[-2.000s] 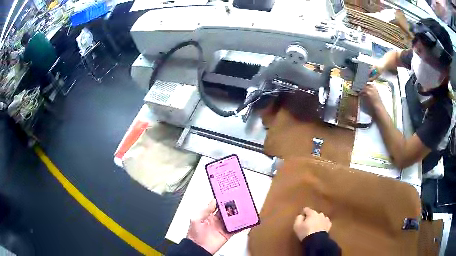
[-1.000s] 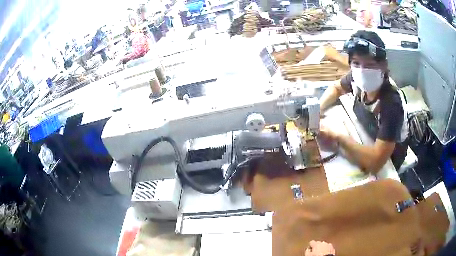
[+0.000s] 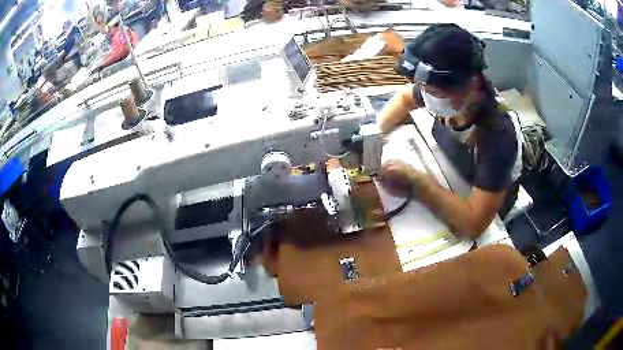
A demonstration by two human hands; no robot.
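Observation:
Neither of my hands clearly shows; only a tiny pale sliver is at the bottom edge. Large brown bag panels (image 3: pixel 437 301) lie nearest in front of me, one under the machine's head and others overlapping toward the lower right. Small dark tabs with silvery marks (image 3: pixel 349 268) sit on them. The white pattern sewing machine (image 3: pixel 205 147) stands behind, with a round white knob (image 3: pixel 276 165) and a curved black hose (image 3: pixel 164 236). A seated operator in a cap and mask (image 3: pixel 471 130) has hands by the sewing head (image 3: pixel 348 198). The phone is not in view.
A white vented box (image 3: pixel 141 281) stands left of the machine bed. Stacked brown pieces (image 3: pixel 362 72) lie behind the machine, near thread cones (image 3: pixel 130 109). A blue crate (image 3: pixel 587 199) is on the floor at right. A grey cabinet (image 3: pixel 563 75) stands behind the operator.
The view has turned up and to the right, so the machine and panels sit further left. My hands and the phone have dropped out of the picture. The operator's head is bent lower.

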